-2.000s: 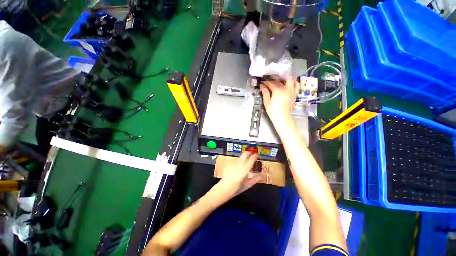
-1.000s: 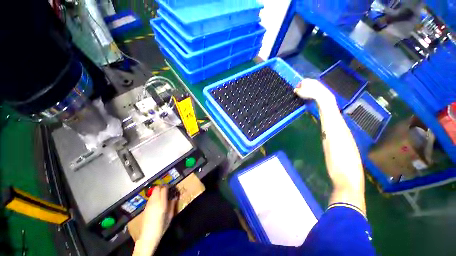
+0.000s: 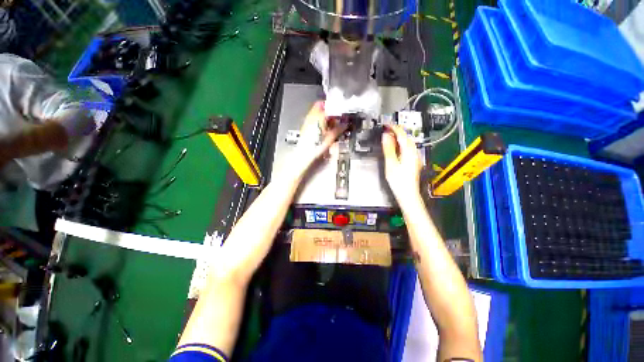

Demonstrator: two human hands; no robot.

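My left hand [image 3: 311, 145] reaches in from the left to the fixture [image 3: 364, 121] under the machine head. Its fingertips are at a dark piece [image 3: 346, 126] there; wrap and fingers partly hide it, so I cannot tell whether they grip it. My right hand [image 3: 401, 159] is at the fixture's right side, thumb and fingers on a small black part [image 3: 372, 137]. The slotted metal bar [image 3: 342, 173] runs towards me on the grey base plate [image 3: 367, 187]. The machine head [image 3: 351, 67] with its plastic wrap is above.
Yellow-black bars [image 3: 236, 153] flank the plate. A red knob [image 3: 341, 220] and a green button [image 3: 396, 221] sit at the front, above cardboard [image 3: 339, 247]. Hose loops lie right. A blue bin [image 3: 519, 233] holds a parts tray [image 3: 572, 219]. A person [image 3: 35, 120] is left of the green belt.
The view has turned back from the bin to the machine. My right hand has moved from the parts tray to the fixture; my left hand has moved from the button panel up to it.
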